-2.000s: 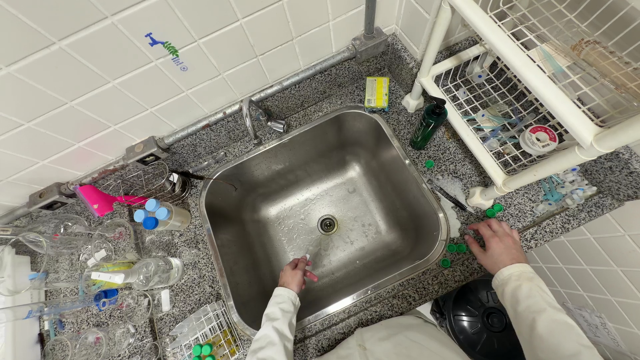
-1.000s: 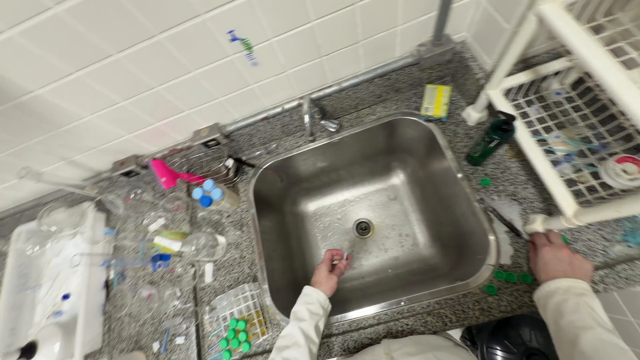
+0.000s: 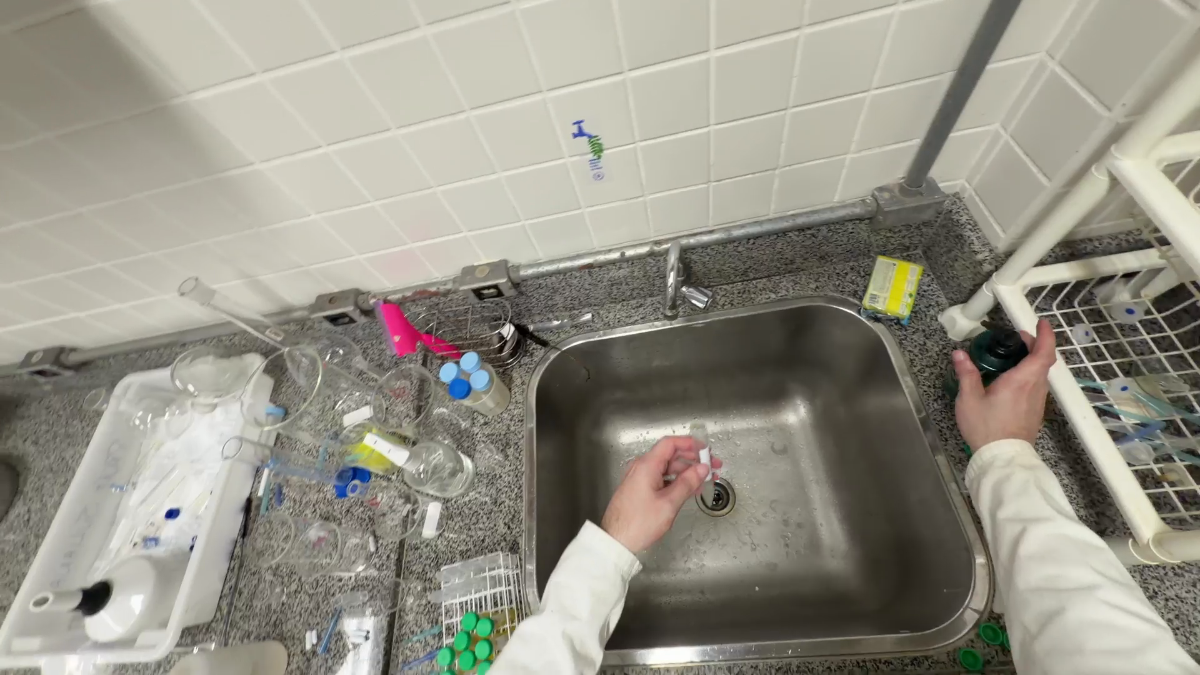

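Observation:
Over the steel sink (image 3: 825, 525), near its drain, my left hand (image 3: 661, 489) holds a small clear tube (image 3: 705, 464) with a white label between thumb and fingers. My right hand (image 3: 1008, 398) is wrapped around a dark green bottle (image 3: 996, 352) with a black top, on the counter at the sink's right, beside the white rack. Green caps (image 3: 984, 642) lie by the sink's lower right rim. At its lower left, a wire rack (image 3: 480, 586) holds several green-capped tubes (image 3: 469, 642). Several blue-capped tubes (image 3: 476, 384) stand together left of the sink.
Crowded glassware, including a glass flask (image 3: 439, 469), lies left of the sink beside a white tray (image 3: 56, 562). A faucet (image 3: 673, 281) rises behind the basin. A yellow packet (image 3: 892, 288) sits at the back right corner, and a white wire shelf (image 3: 1078, 403) borders the right.
My right hand has moved from the green caps on the counter up to the dark green bottle and taken hold of it. My left hand still holds the small tube over the sink.

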